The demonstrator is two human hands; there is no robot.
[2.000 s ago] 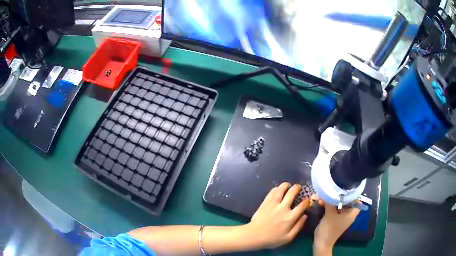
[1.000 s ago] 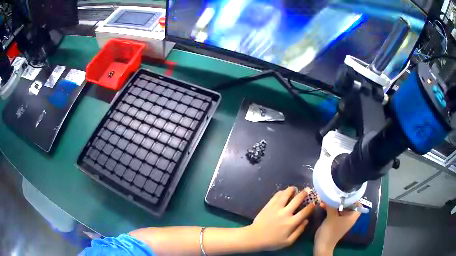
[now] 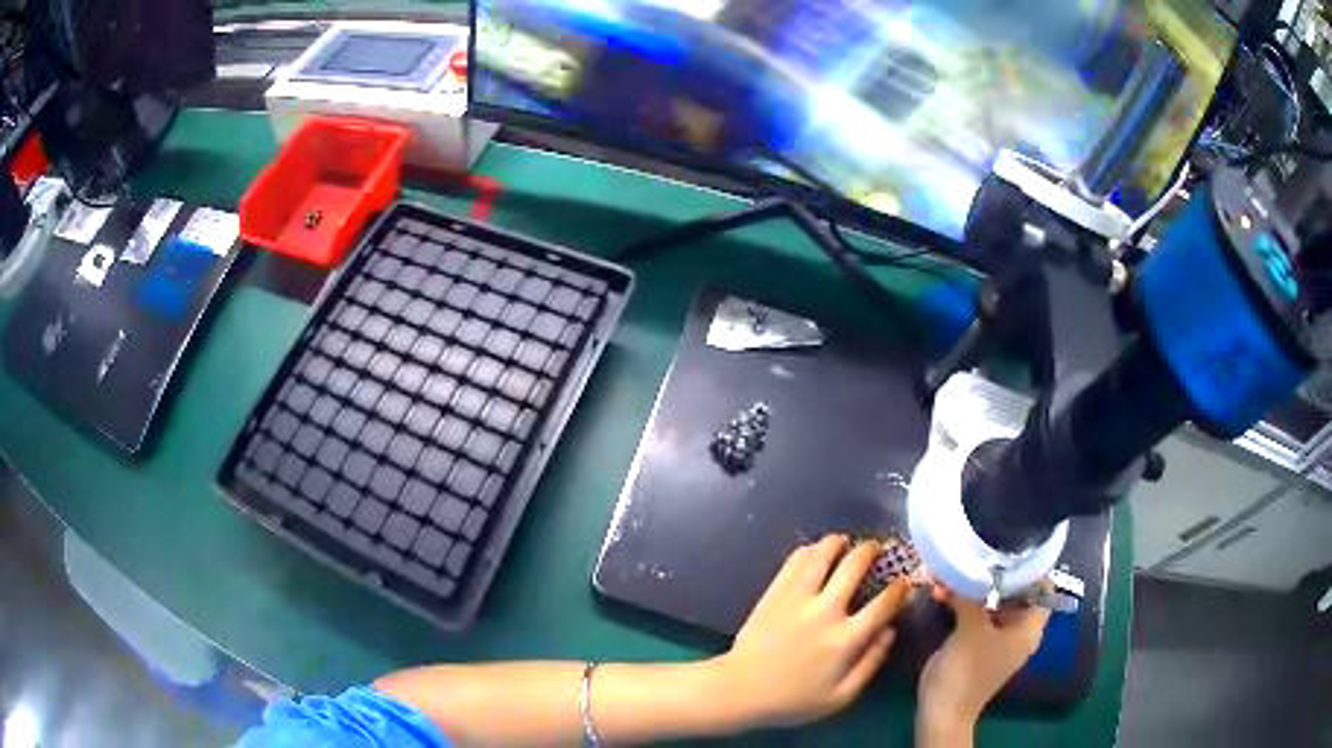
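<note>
My left hand [image 3: 818,628] rests on the black base plate [image 3: 672,533]. Its fingertips touch a small, dotted, brownish-silvery patch of parts [image 3: 894,561] left of the ring light; whether they grip anything is unclear. My right hand [image 3: 979,653] is just below the white ring light [image 3: 935,504], fingers bent towards the same spot. The ring light partly covers its fingertips, so any tool or part there cannot be made out. The video microscope [image 3: 1212,314], black with a blue band, leans over both. A dark, glinting component pile [image 3: 741,437] lies mid-plate.
A silvery wedge [image 3: 763,327] lies at the plate's far edge. Left are a black pocket tray [image 3: 424,395], a red bin [image 3: 324,190] with tiny parts, and a second black plate [image 3: 110,344]. Behind are a white instrument [image 3: 373,88] and a monitor [image 3: 818,88] showing a blurred magnified picture.
The magnified picture on the monitor has changed. Both hands keep nearly the same place and pose. The whole view has shifted slightly.
</note>
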